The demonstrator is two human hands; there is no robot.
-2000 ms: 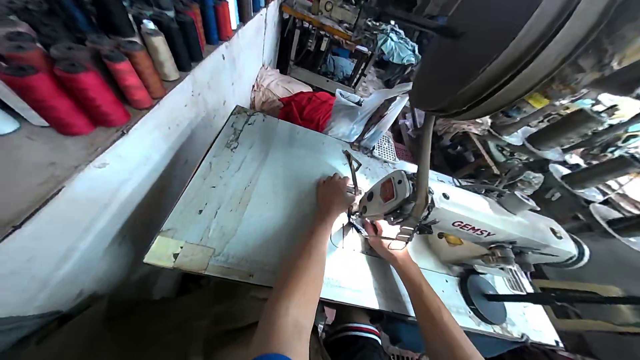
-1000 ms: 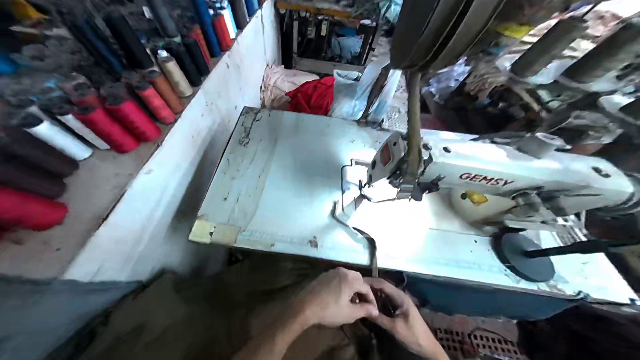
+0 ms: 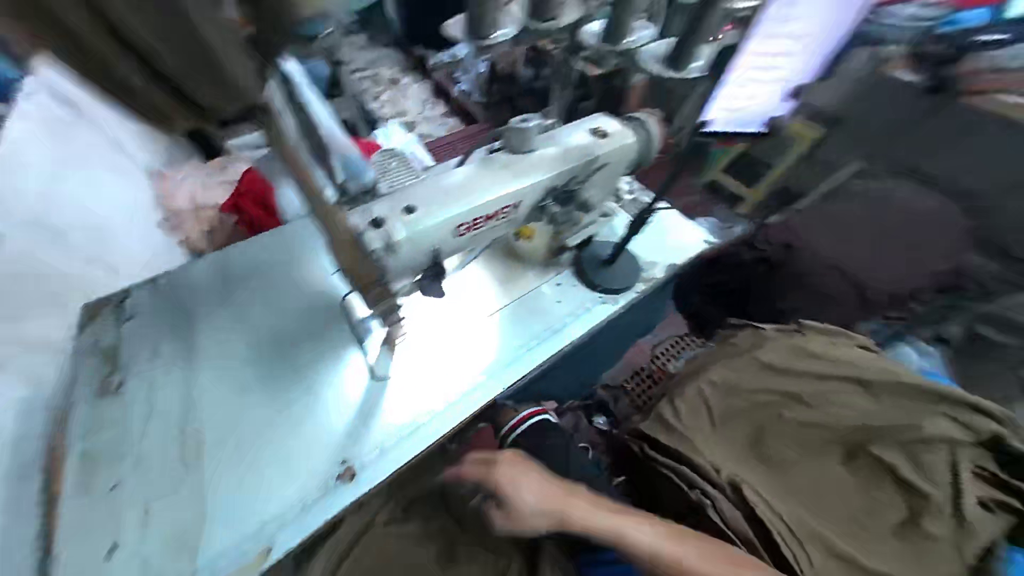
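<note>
My right hand point(image 3: 516, 490) reaches in from the lower right, over my lap and just off the table's front edge. It is blurred; whether its fingers hold any of the dark brown cloth point(image 3: 416, 532) beneath it cannot be told. My left hand is out of view. On the white table point(image 3: 240, 384) stands a white Gemsy sewing machine point(image 3: 488, 192), its lamp-lit needle area beyond my hand. A metal attachment point(image 3: 370, 340) sits at its left end, with a brown strip point(image 3: 340, 232) in front of the machine head.
A pile of khaki cloth point(image 3: 840, 432) lies at the right. A round dark base point(image 3: 606, 266) with a black rod stands on the table's right part. Red cloth point(image 3: 252, 204) lies behind the table, near a white wall point(image 3: 64, 176). Thread stands point(image 3: 616, 32) are at the back.
Both hands were at the machine, then together over my lap with dark material between the fingers; now only the right shows, apart. The view has swung right, bringing the khaki pile in.
</note>
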